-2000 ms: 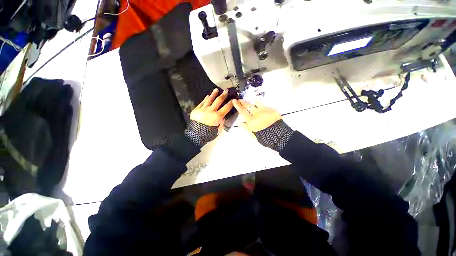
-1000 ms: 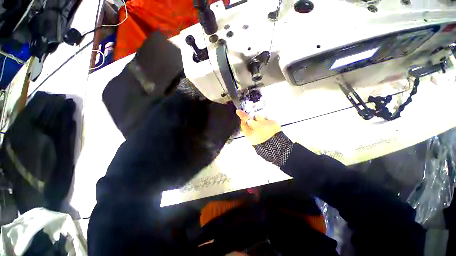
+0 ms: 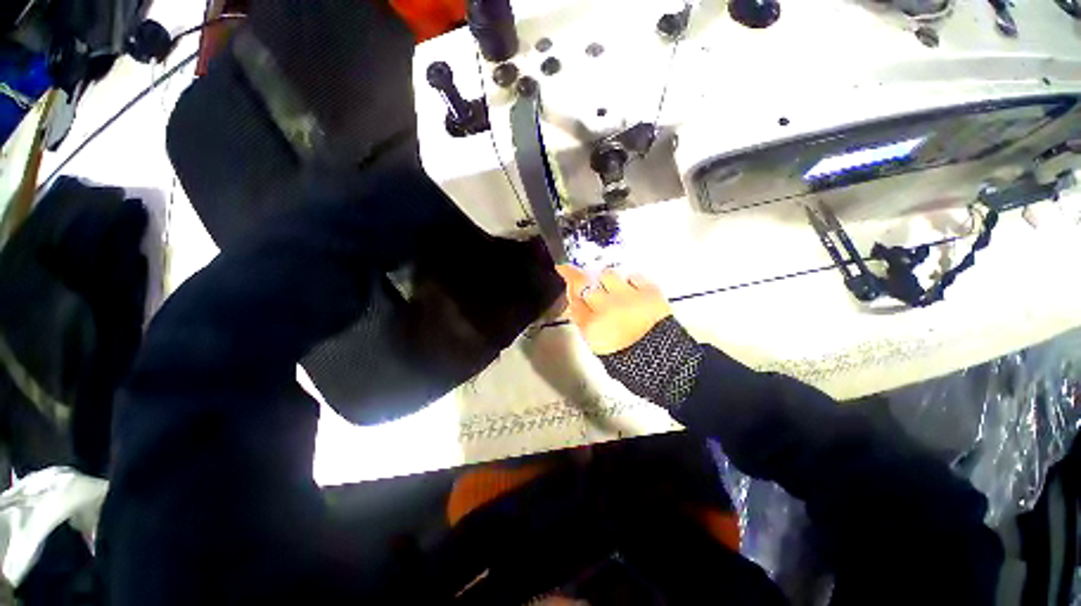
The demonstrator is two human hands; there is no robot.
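Note:
A large black padded mesh panel (image 3: 397, 355) lies left of the machine head, with its right edge at the needle area. A camouflage band (image 3: 279, 95) runs across its upper part. My right hand (image 3: 616, 310) is bare with a mesh cuff, its fingertips at the panel's edge just below the presser foot area; whether they grip it is unclear. My left arm reaches over the panel, and my left hand is hidden. A dark grey strip (image 3: 536, 166) hangs down the front of the sewing machine head (image 3: 723, 107) to the needle area.
A black jointed metal piece (image 3: 903, 275) is on the machine bed at the right. A dark stack (image 3: 71, 320) with a band lies at the left. A white sack (image 3: 48, 509) is at lower left. A clear plastic bag (image 3: 1008, 414) is at the right below the table edge.
My left hand has left the needle area, and my left arm now lies across the panel. The panel has turned and its lower end has swung toward the front edge. My right hand stays near the needle.

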